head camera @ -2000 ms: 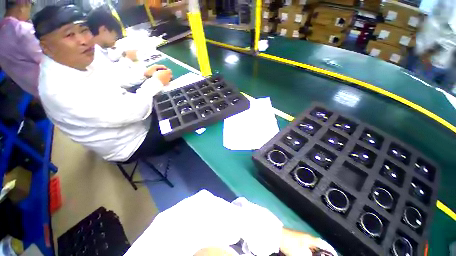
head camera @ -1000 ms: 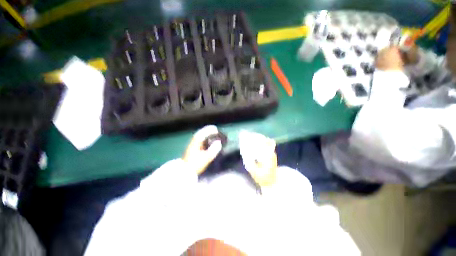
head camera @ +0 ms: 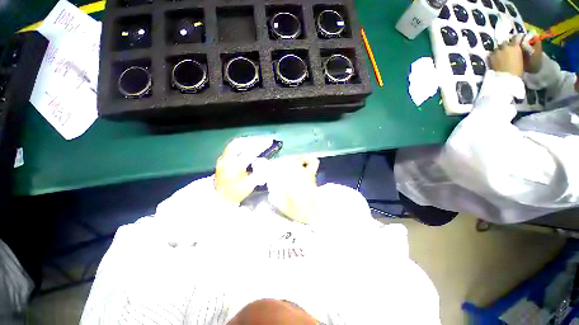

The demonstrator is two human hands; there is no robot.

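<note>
My left hand (head camera: 236, 170) holds a dark watch unit (head camera: 272, 150) tilted on edge, at the bench's front edge, above my lap. My right hand (head camera: 295, 190) is against it from the right, holding a crumpled white wiping cloth (head camera: 277, 173); the cloth and white finger cots are hard to tell apart. Beyond my hands, the black foam tray (head camera: 222, 101) holds round watch units in square pockets. The front row has silver-rimmed units such as this one (head camera: 242, 72). One pocket (head camera: 236, 26) in the row behind is empty.
A handwritten paper (head camera: 66, 79) lies left of the tray, with another black tray (head camera: 19, 70) at the far left. An orange stick (head camera: 372, 58), a pale bottle (head camera: 417, 18) and a crumpled wipe (head camera: 421, 80) lie right. A neighbour's hands (head camera: 511, 57) are over a white tray (head camera: 452, 98).
My view has turned down and right from the left-hand neighbour to my own tray and lap. My hands, apart a second ago, are now together at the unit.
</note>
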